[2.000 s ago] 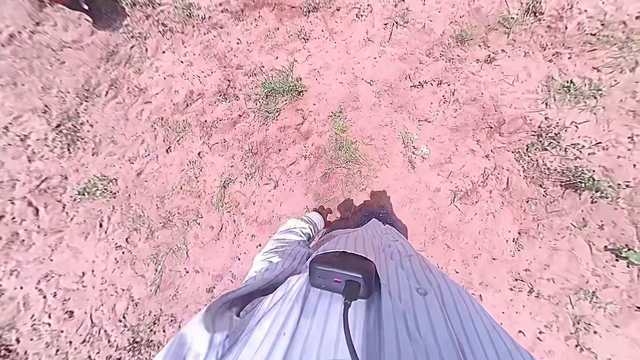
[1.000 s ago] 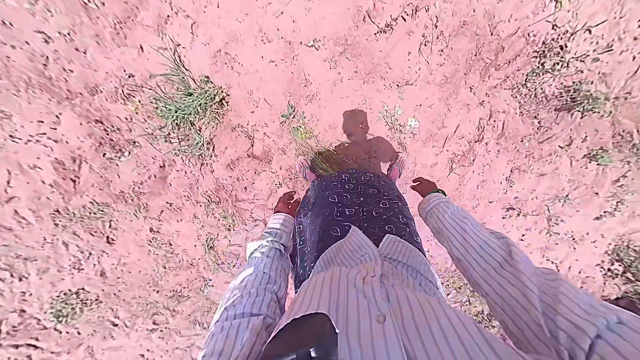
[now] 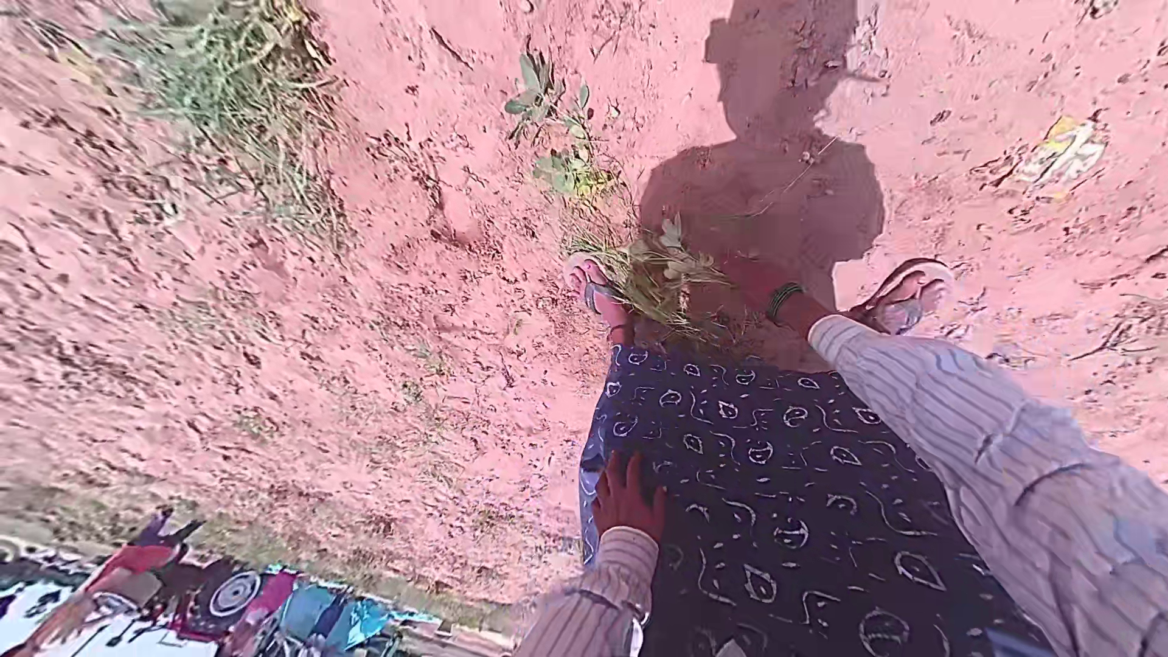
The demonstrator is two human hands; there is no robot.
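Observation:
My left hand [image 3: 630, 500] lies spread on the dark blue patterned cloth [image 3: 757, 456] over my leg. It holds nothing. My right hand [image 3: 756, 276], with bangles at the wrist, reaches down into my own shadow, at the right end of a tuft of pulled grass and weeds [image 3: 662, 274]. Its fingers are dim in the shade, so whether they grip the stems cannot be made out. The tuft lies between my two sandalled feet, against the left one [image 3: 598, 290].
A leafy green plant [image 3: 566, 137] grows just beyond the tuft. A heap of cut grass [image 3: 237, 91] lies at the upper left. Crumpled litter [image 3: 1063, 151] is on the red soil at the right. Colourful items and a person's arm [image 3: 119, 579] show at the lower left.
My right hand has reached forward and down to the tuft between the feet. My left hand has come onto the patterned cloth. The view has moved closer to the ground and tilted.

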